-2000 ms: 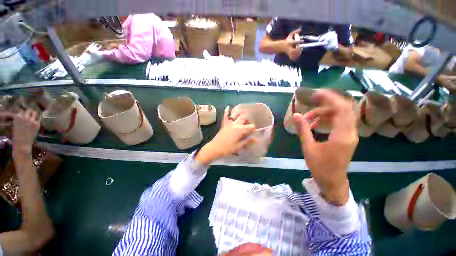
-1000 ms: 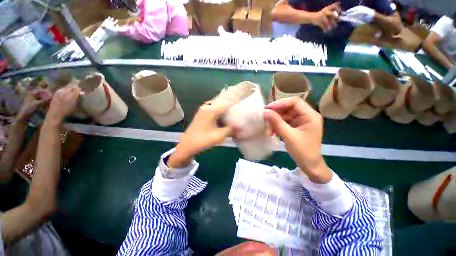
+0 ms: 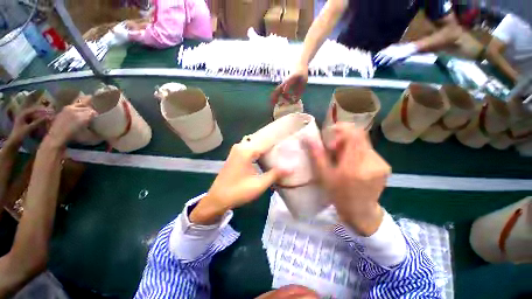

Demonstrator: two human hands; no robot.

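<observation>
A beige cup-shaped housing [image 3: 294, 157] with a thin brown strap is held tilted in front of me, above the label sheets. My left hand [image 3: 233, 178] grips its left side, thumb on the front wall. My right hand [image 3: 353, 175] is blurred at its right side, fingers against or just before the wall near the rim. I cannot tell whether a sticker is in the fingers. The label sheets [image 3: 303, 251], with rows of small printed blocks, lie partly under my right sleeve, with a shiny plastic bag [image 3: 434, 239] beside them.
Several housings stand on the green belt [image 3: 245, 108], left and right. Another housing [image 3: 504, 230] is at the near right. A person opposite reaches to a small cream base [image 3: 288, 108] behind my housing. A neighbour's arms [image 3: 44, 187] are at left. White stick-like parts [image 3: 274, 57] line the far side.
My left hand has taken hold of the housing and lifted it off the belt towards me. Since the last frame it is slightly lower. The arm opposite has reached across to the belt.
</observation>
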